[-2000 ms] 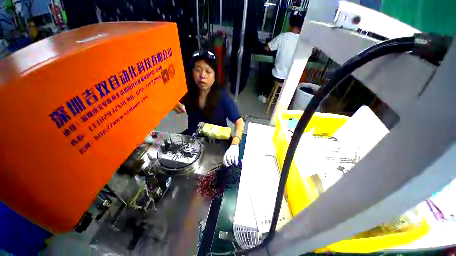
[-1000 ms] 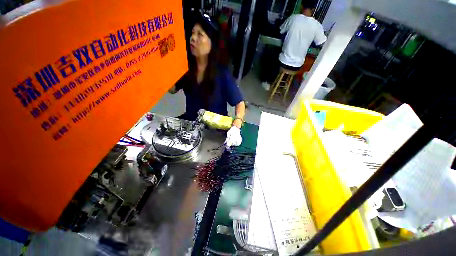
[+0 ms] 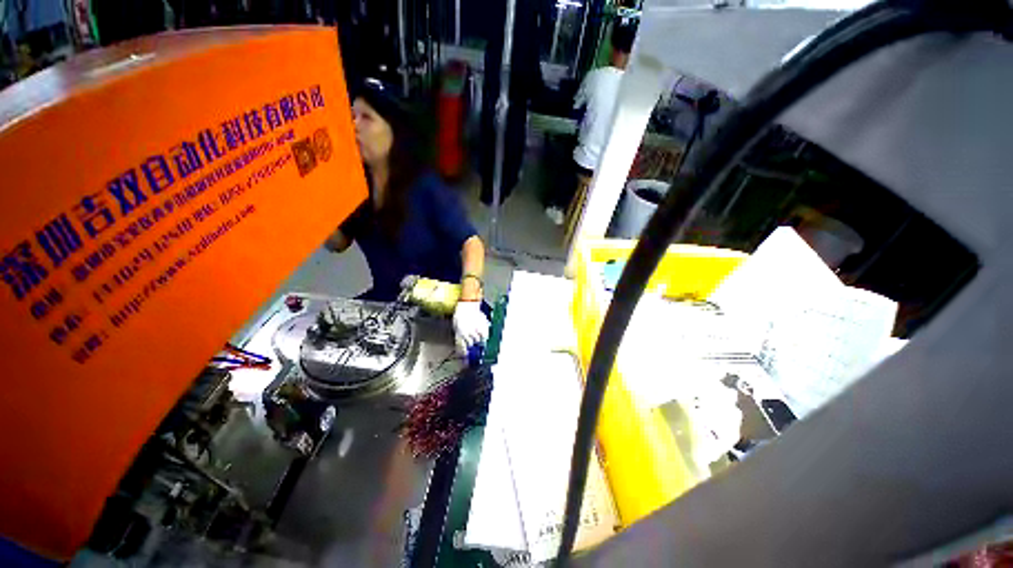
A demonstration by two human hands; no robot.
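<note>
Neither of my hands is in view. Nearest in front of me is an assembly machine with a large orange panel [image 3: 189,211] bearing Chinese lettering. A round fixture plate [image 3: 353,353] sits on its metal table [image 3: 355,477]. A heap of thin dark leads with red tips [image 3: 444,416] lies at the table's right edge. Another person [image 3: 411,227] in dark blue stands behind the machine, a white-gloved hand [image 3: 471,325] by the heap.
A yellow tray [image 3: 633,466] holding papers [image 3: 828,316] is on the right, beside a long white box [image 3: 528,411]. A grey post and a thick black cable [image 3: 605,366] cross the right side. A second person [image 3: 600,111] in white sits at the back.
The view has shifted, and the machine and tray lie further left. The person in dark blue has turned the head toward the orange panel. The black cable has swung across the view.
</note>
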